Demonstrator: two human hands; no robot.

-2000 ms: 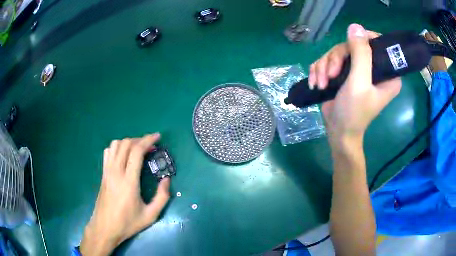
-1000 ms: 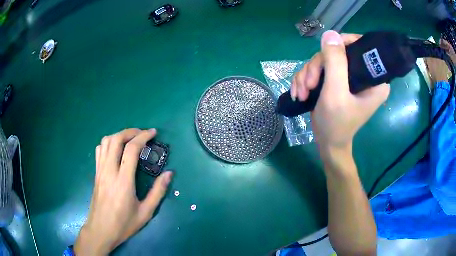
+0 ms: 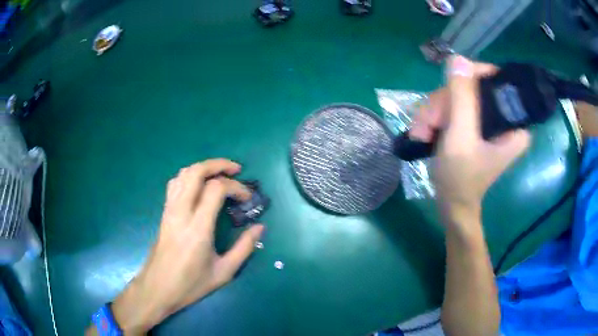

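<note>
My left hand rests on the green bench with its fingers around a small black unit, which is blurred and partly covered by a finger. My right hand is shut on a thick black electric screwdriver with a pale label. Its nose points left and down at the right rim of a round grey perforated tray; whether it touches is unclear. Two tiny pale rings lie near my left thumb, the clearer one nearer the bench's front.
A clear plastic bag lies behind the screwdriver nose. Black units and pale oval parts lie along the far side. A grey metal rail is at upper right. A fan stands left. A person's blue sleeve is at right.
The view has shifted, so bench items appear farther right. The screwdriver nose has moved from over the plastic bag to the tray's right rim. My left fingers remain around the unit.
</note>
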